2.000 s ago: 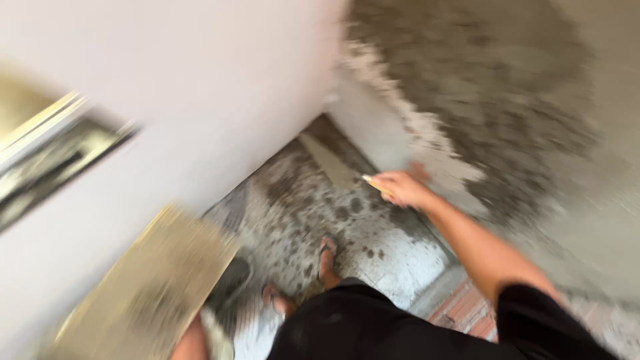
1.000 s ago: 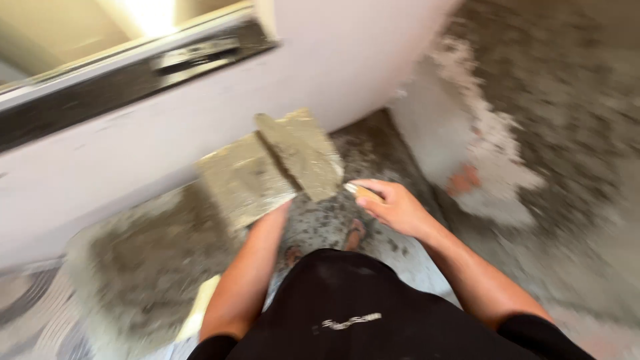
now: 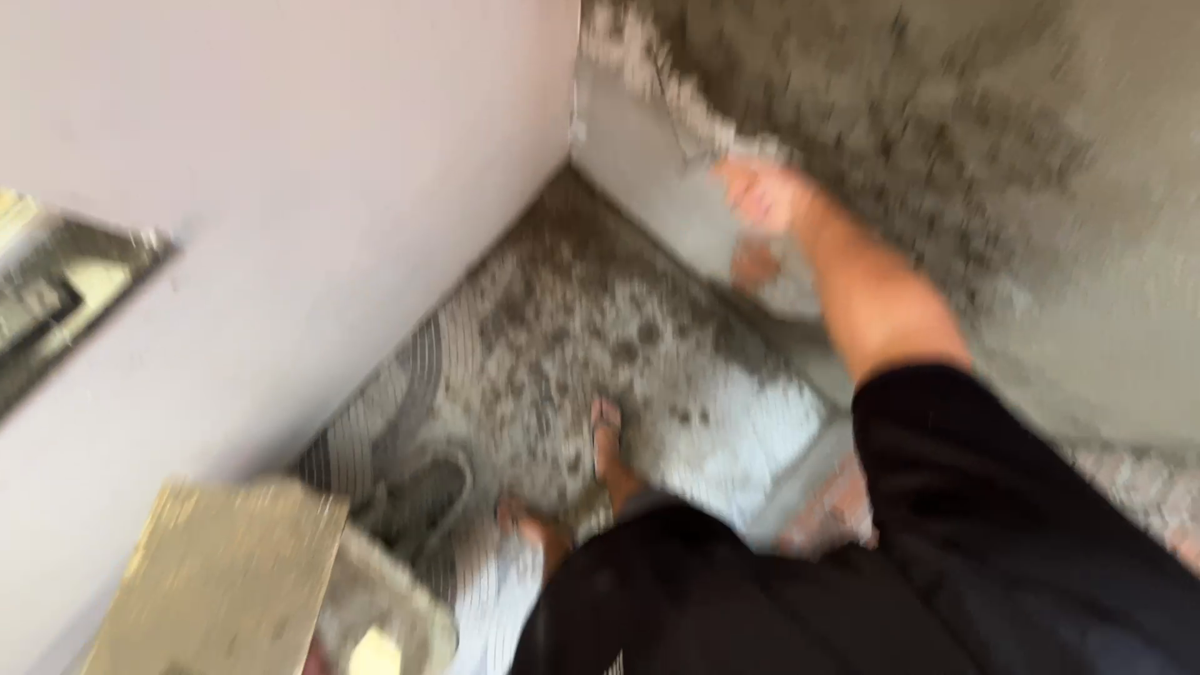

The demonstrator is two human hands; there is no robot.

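At the right-hand wall point(image 3: 937, 187), my right hand point(image 3: 764, 195) is closed around a trowel's handle, blurred by motion. A thin dark line just left of the fingers looks like the trowel's blade edge, held against the wall at the ragged border of the wet mortar point(image 3: 712, 122). A flat rectangular mortar board point(image 3: 225, 572), smeared with grey-beige mortar, is at lower left. My left hand point(image 3: 317, 656) is mostly hidden under it, with only a sliver of skin showing at its right edge.
A mortar tub point(image 3: 436, 619) stands partly under the board. Smooth pale wall point(image 3: 328, 169) rises on the left, with a dark-edged opening point(image 3: 84, 281). Mortar spots the floor point(image 3: 581, 309) around my sandalled feet point(image 3: 606, 427). Bricks point(image 3: 834, 506) show at lower right.
My hands were close together with the trowel over the board; now they are apart, the right at the right-hand wall and the board at lower left. The view has swung.
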